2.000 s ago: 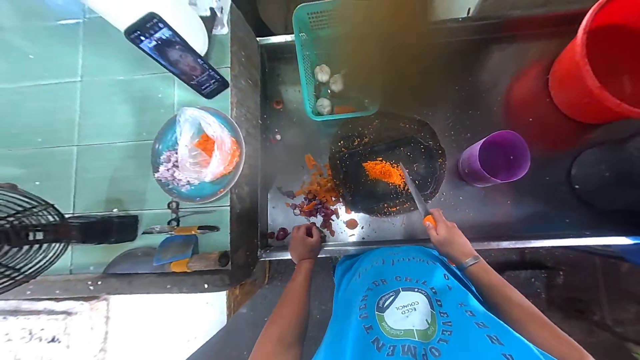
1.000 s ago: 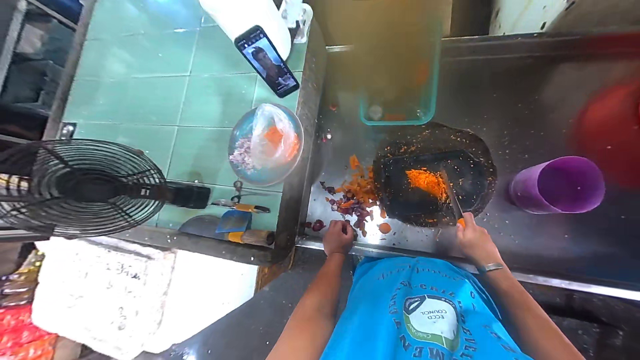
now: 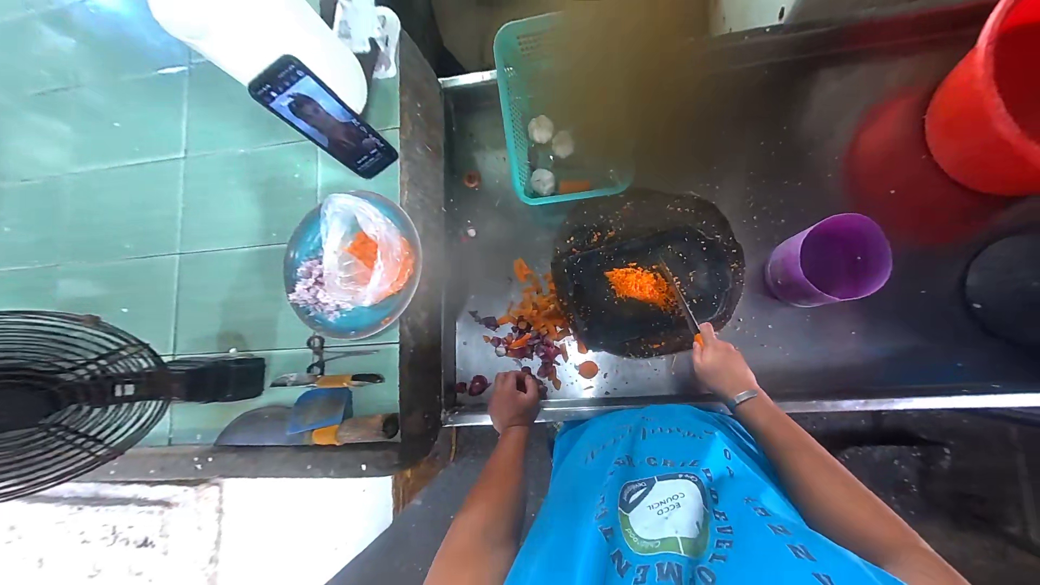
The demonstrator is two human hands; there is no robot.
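Note:
My right hand (image 3: 721, 363) is closed on the orange handle of a kitchen knife (image 3: 681, 301), whose blade reaches the right side of a pile of finely chopped carrot (image 3: 640, 286). The pile lies on a dark round chopping board (image 3: 601, 321). My left hand (image 3: 515, 400) rests at the near edge of the metal sink counter, fingers curled down beside onion skins (image 3: 546, 349) and carrot peelings (image 3: 532, 307); whether it holds anything is hidden. A small carrot piece (image 3: 587, 370) lies between my left hand and the board.
A turquoise basket (image 3: 513, 130) with garlic bulbs (image 3: 543, 181) stands beyond the board. To the right are a purple cup (image 3: 784, 272) and a red bucket (image 3: 959, 122). On green tiles at left are a bowl (image 3: 410, 284) of chopped vegetables, a phone (image 3: 325, 118), scissors (image 3: 317, 353), knives and a fan (image 3: 81, 390).
The view has swung left and back. Both hands stay near the same places by the board and the peelings, with the knife still in my right hand.

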